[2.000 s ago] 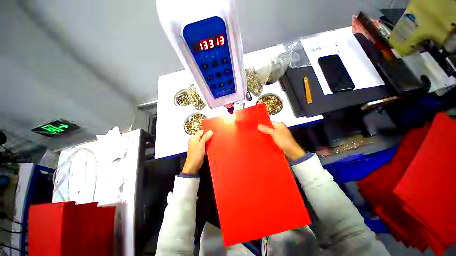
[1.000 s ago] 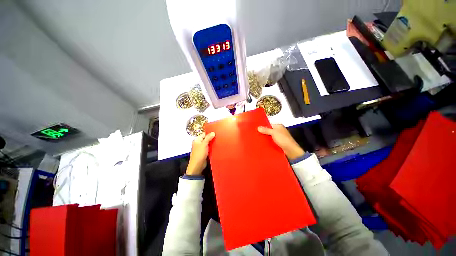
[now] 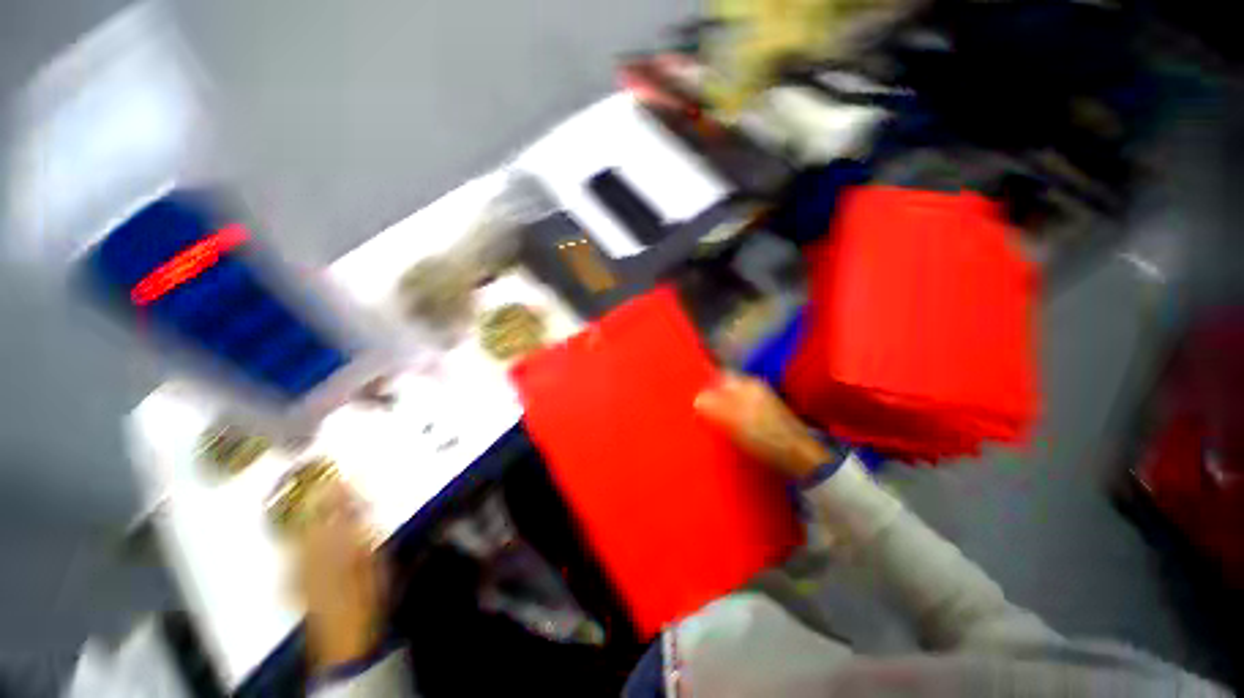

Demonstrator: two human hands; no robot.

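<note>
The frame is blurred by motion. My right hand (image 3: 764,426) grips the right edge of a red panel (image 3: 648,457), which is away from the press (image 3: 225,307), in front of the bench's near edge. My left hand (image 3: 338,580) is off the panel, at the near left parts dish (image 3: 303,491); its fingers are too blurred to tell whether they hold anything. Another parts dish (image 3: 513,330) with gold bits lies behind the panel's top edge. The press head with its blue keypad and smeared red display stands at the left.
A red panel stack (image 3: 921,314) stands at the right over something blue. A black mat (image 3: 594,266) with an orange-yellow stick, a phone (image 3: 625,207) on white paper, and a clear bag (image 3: 443,284) are on the bench. A yellowish machine (image 3: 785,48) is at the back.
The view has swung to the right. The panel has come away from under the press head, held by my right hand. My left hand has let go of the panel and moved to the left dish.
</note>
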